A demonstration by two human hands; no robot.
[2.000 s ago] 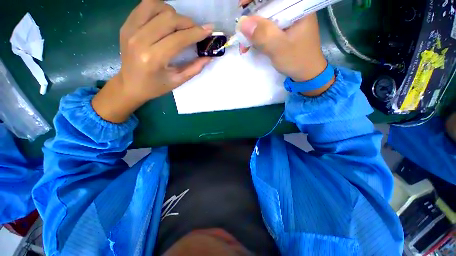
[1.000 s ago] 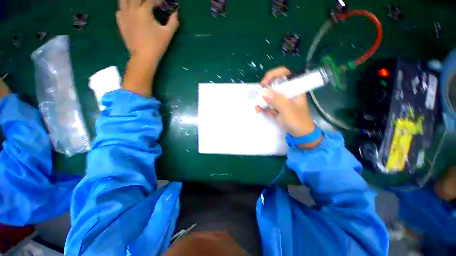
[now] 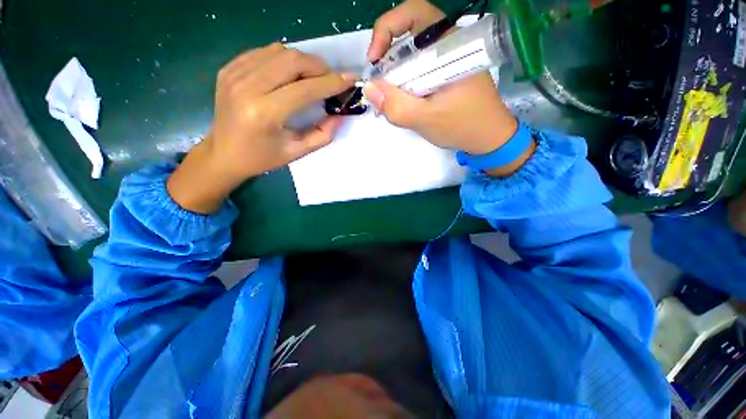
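Observation:
My left hand (image 3: 274, 110) pinches a small black glossy housing (image 3: 346, 101) between thumb and fingertips, over the upper left part of a white paper sheet (image 3: 384, 164). My right hand (image 3: 446, 106) holds a clear syringe (image 3: 450, 59) with a white label like a pen, tilted, its lower end at the housing. Fingers partly hide the needle tip and the housing. A green cap (image 3: 525, 37) sits on the syringe's top end. A thin black item (image 3: 433, 33) lies along the syringe by my right fingers. A blue wrist strap (image 3: 501, 153) is on my right wrist.
A crumpled white wipe (image 3: 75, 98) and a long clear plastic bag (image 3: 49, 184) lie at the left. A black dispenser box (image 3: 683, 90) with a torn yellow label stands at the right, with a pale tube beside it. Blue sleeves of other people show at both sides.
One second ago my left hand was at the far upper left by a row of dark housings. It is back over the paper with a housing, and the syringe end has met it.

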